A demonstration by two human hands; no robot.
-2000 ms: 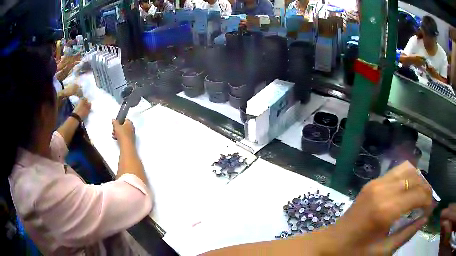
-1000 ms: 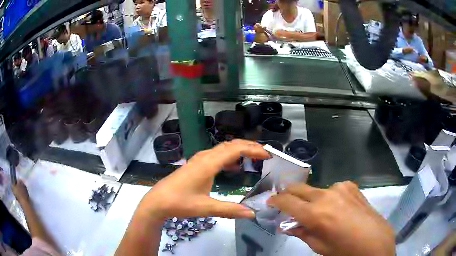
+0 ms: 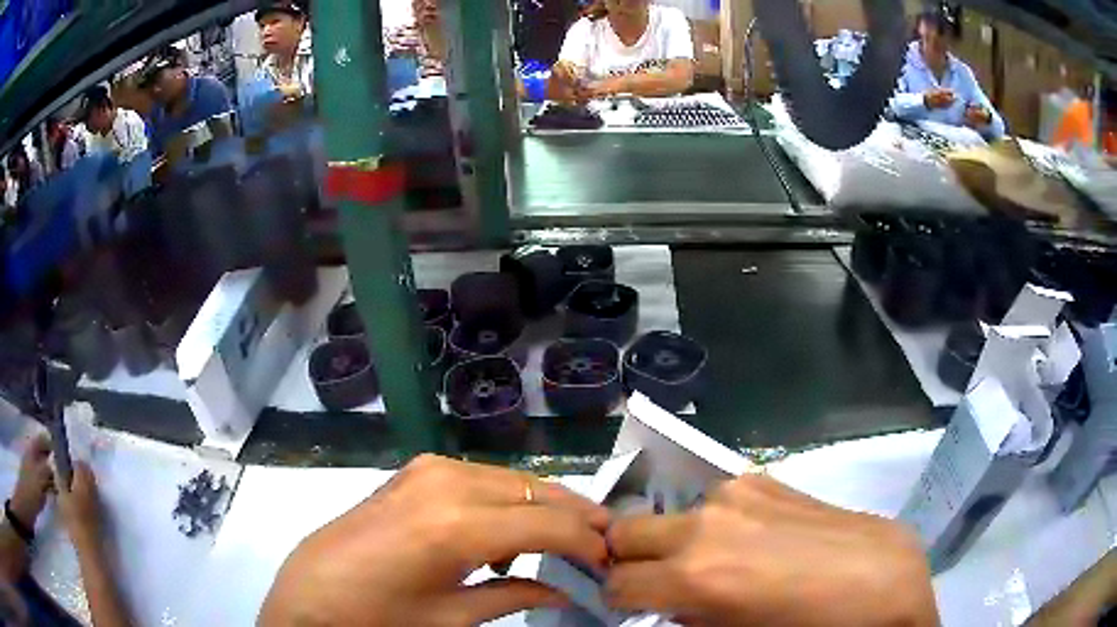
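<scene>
An open retail box (image 3: 680,451) stands upright at the bottom centre, its white flaps raised and its lower body mostly hidden by my hands. Something pale and partly clear shows in its mouth. My left hand (image 3: 429,551), with a ring, has its fingers and thumb closed on the box's near left edge. My right hand (image 3: 778,557) is on the right side, its fingertips pinched at the near rim and touching my left fingertips. What lies under the fingertips is hidden.
Black round housings (image 3: 581,375) stand beyond the bench, behind a green post (image 3: 380,257). Open boxes (image 3: 974,472) stand at right; another box (image 3: 223,355) lies at left. Small accessories (image 3: 200,502) lie near a neighbour's hands (image 3: 80,496).
The view has swung right. My left hand has closed from a wide spread to the box's near edge. My right fingers have moved from the mouth to the near rim, meeting my left.
</scene>
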